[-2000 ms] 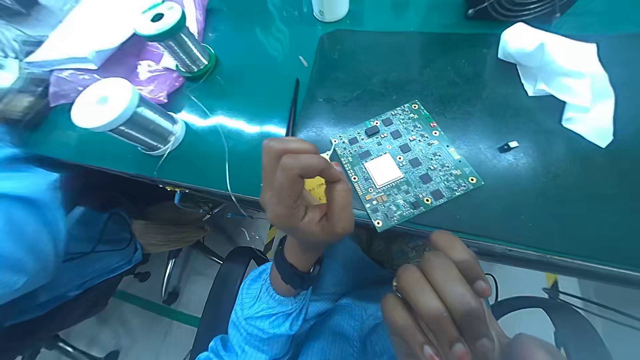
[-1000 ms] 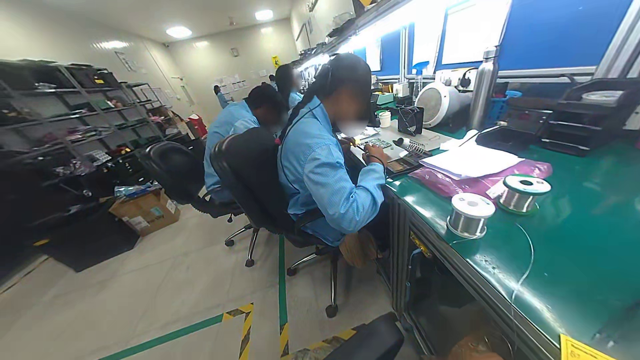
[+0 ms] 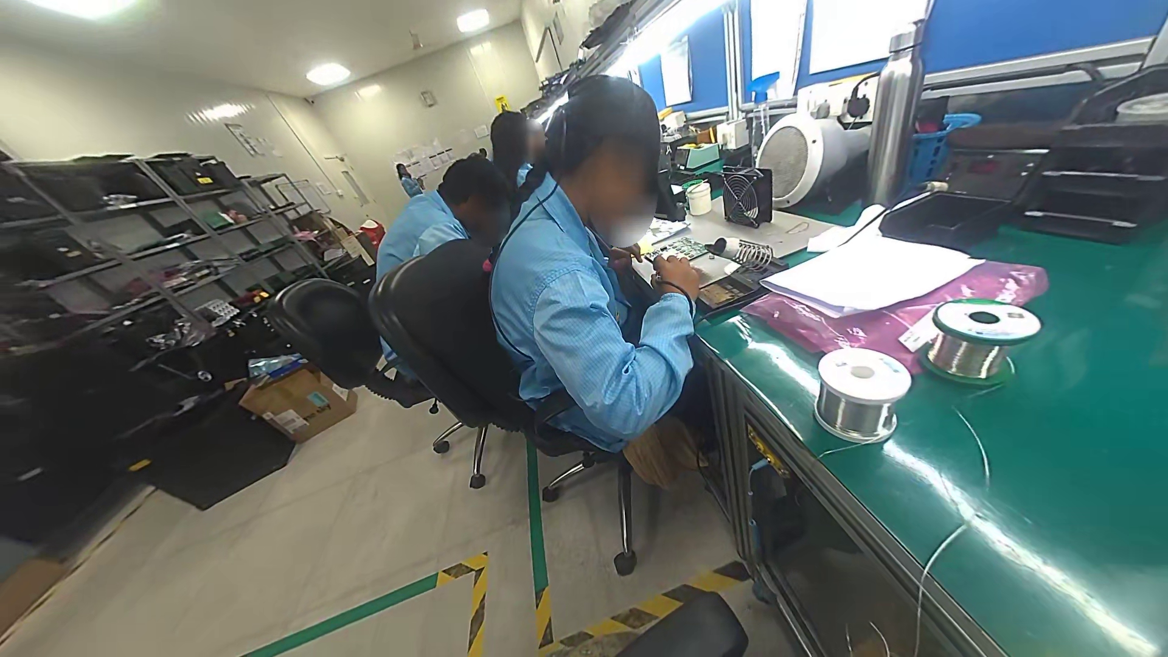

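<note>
Neither my left hand nor my right hand is in the head view now. Two spools of solder wire stand on the green bench mat: a white-flanged spool (image 3: 860, 397) nearer the edge, and a spool with a green lower flange (image 3: 978, 339) behind it to the right. A loose strand of wire (image 3: 940, 552) runs over the bench's front edge. White paper sheets (image 3: 871, 272) lie on a pink plastic bag (image 3: 1008, 281) just beyond the spools. The circuit board seen on my own part of the bench earlier is out of view.
A co-worker in a blue coat (image 3: 584, 310) sits at the bench, hands at a circuit board (image 3: 684, 248); other people sit beyond. Along the bench are a steel bottle (image 3: 894, 119), a small fan (image 3: 746, 196) and black trays (image 3: 949, 219). Chairs (image 3: 447, 319), a cardboard box (image 3: 299, 401) and shelves (image 3: 164, 242) stand left.
The view has swung left, from the circuit board and my two hands to the co-workers along the bench. Both my hands have gone out of view.
</note>
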